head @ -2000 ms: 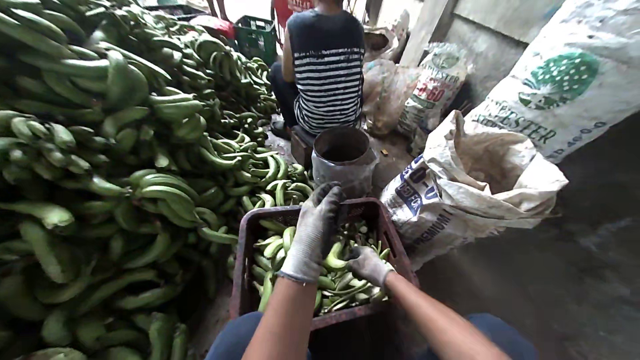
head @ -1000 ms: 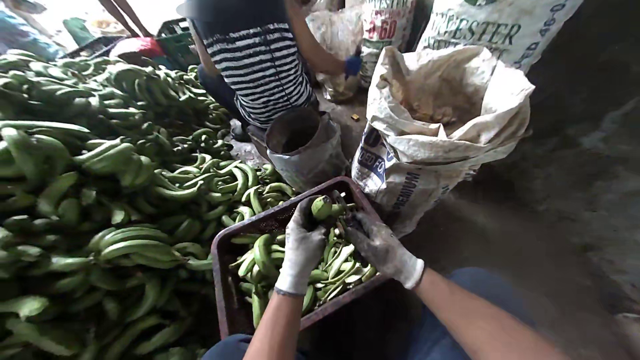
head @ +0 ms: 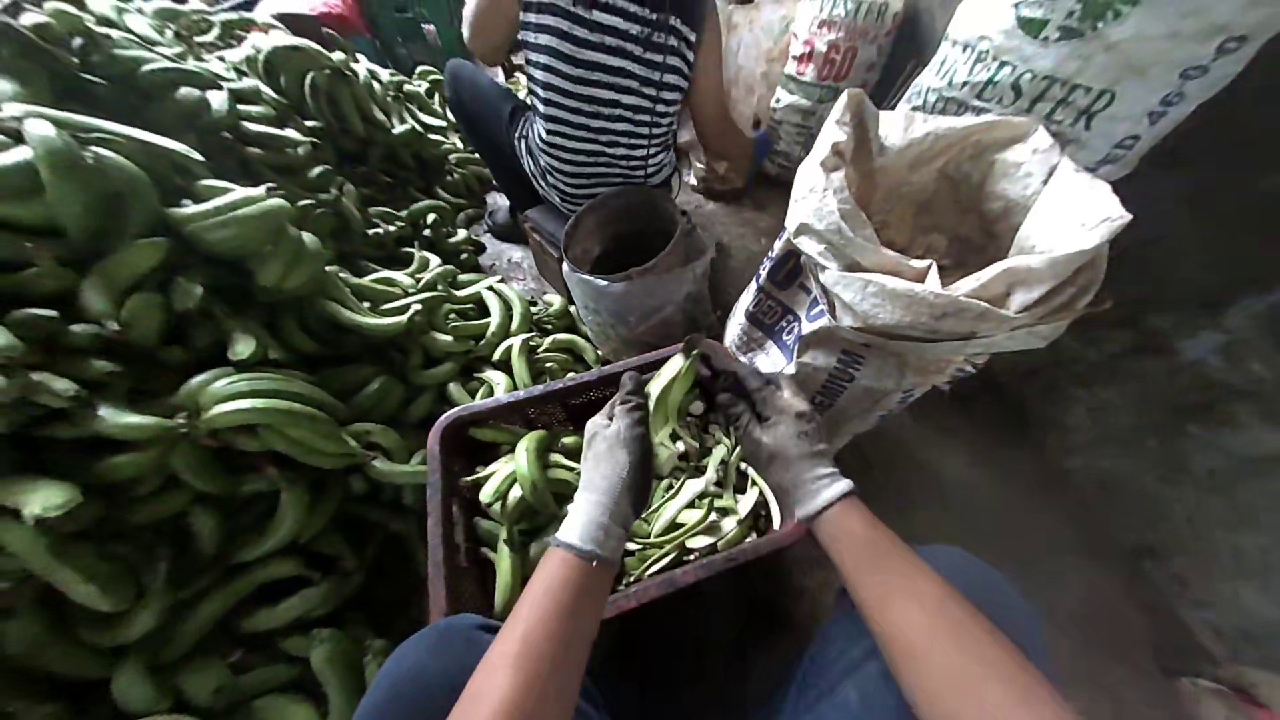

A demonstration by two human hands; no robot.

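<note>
My left hand (head: 612,470), in a grey-white knit glove, grips a green banana (head: 672,405) that stands tilted over the crate. On the other side of it is my right hand (head: 785,440), gloved the same way, with its fingers curled near the fruit; whether it holds anything small is hidden. Below both hands, a dark red plastic crate (head: 437,520) holds whole green bananas (head: 508,500) on the left and strips of green peel (head: 690,510) on the right.
Green bananas (head: 270,410) are heaped along the left. Beyond the crate stands a round container (head: 640,300); an open woven sack (head: 870,330) is at its right. Another person (head: 610,100) in a striped top sits behind, near full sacks (head: 1050,90).
The green fruit between my hands now stands lengthwise, where a second ago its rounded end showed. The view has shifted. The other person's arm is lower by the sacks.
</note>
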